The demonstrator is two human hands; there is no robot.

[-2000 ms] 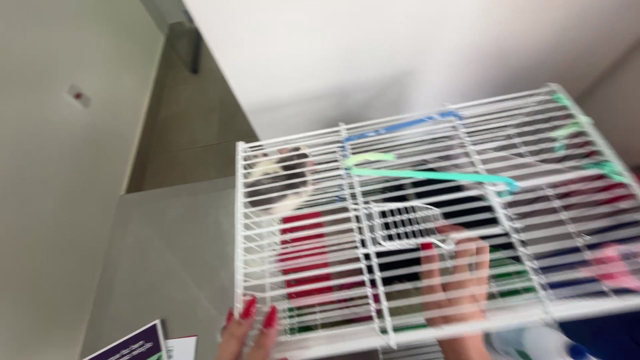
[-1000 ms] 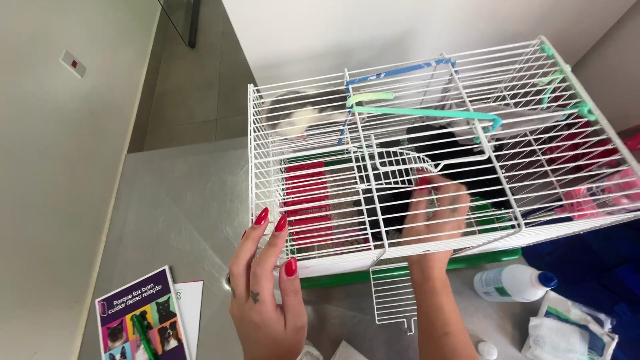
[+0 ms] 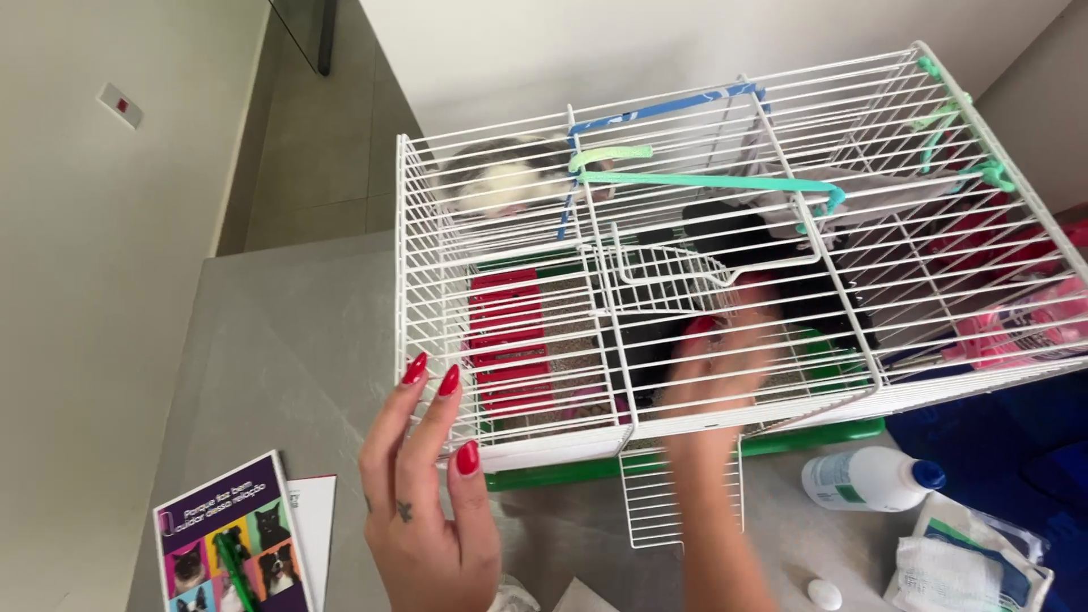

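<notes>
A white wire cage (image 3: 527,442) with a green plastic base (image 3: 510,480) stands on a grey table. My left hand (image 3: 433,493) touches its near left corner, fingertips on the bars, red nails up. Through the lowered front wire door (image 3: 680,510) my right hand (image 3: 722,357) reaches inside, beside dark-furred animals (image 3: 646,340) that look like rodents; the bars and blur hide whether it grips one. A grey and white animal, probably a rat (image 3: 501,178), sits at the upper left behind the bars. A red plastic ramp (image 3: 510,340) stands below it. A teal fabric strip (image 3: 714,181) crosses the roof.
A bottle with a blue cap (image 3: 867,478) lies right of the door, near a gauze packet (image 3: 952,569) and a small white object (image 3: 824,594). A booklet with animal photos (image 3: 204,510) holds a green pen (image 3: 236,569). A white wall (image 3: 510,51) stands behind the cage.
My right hand has stayed inside the cage, reaching a little deeper among the dark animals. My left hand has stayed at the near left corner. The view has shifted since the first frame.
</notes>
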